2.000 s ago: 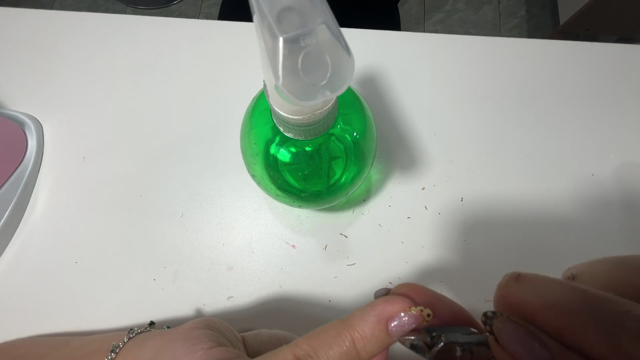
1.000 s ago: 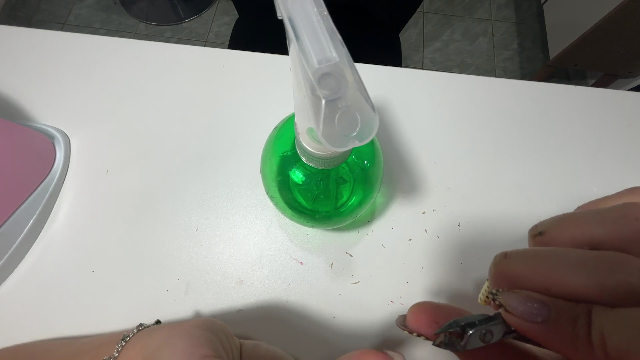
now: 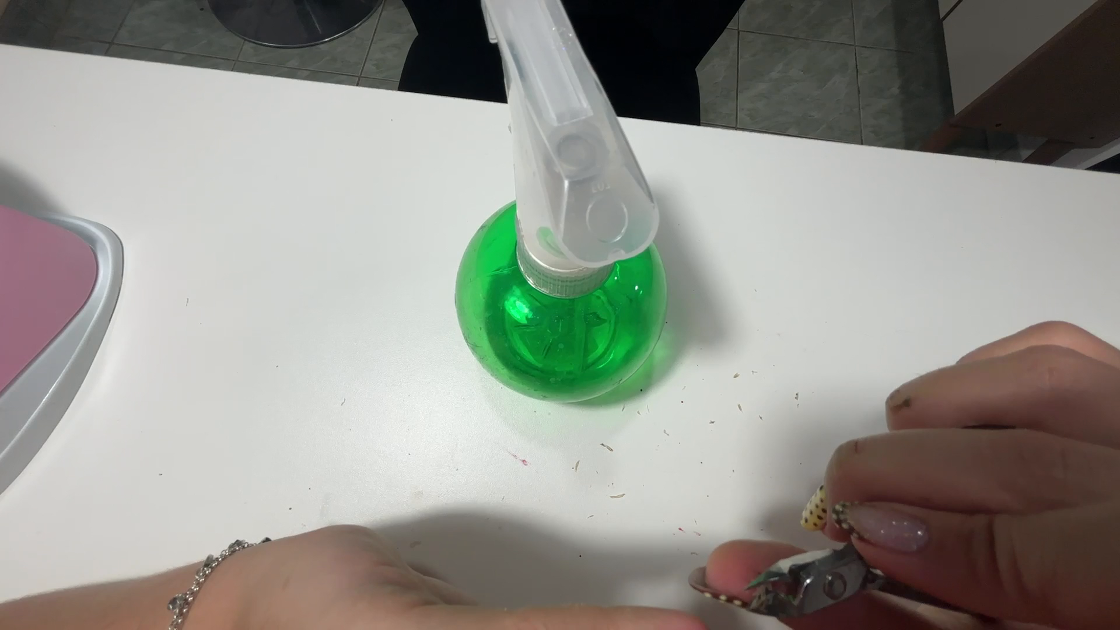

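Observation:
My left hand lies palm down at the bottom edge, a silver chain bracelet on its wrist. One finger stretches right; its tip is cut off, and the other fingers are mostly hidden. At the lower right my right hand grips metal cuticle nippers between thumb and fingers, jaws pointing left. Against the jaws is a fingertip with a long, dotted nail; which hand it belongs to I cannot tell. A round spray bottle of green liquid stands upright behind my hands.
A pink and silver device, partly in view, sits at the left edge of the white table. Small clippings are scattered between the bottle and my hands. Beyond the far edge are dark clothing and a round metal base.
My left finger with the decorated nail, earlier beside the nippers, has dropped partly out of view at the bottom. My right hand still holds the nippers, and more of its fingers show.

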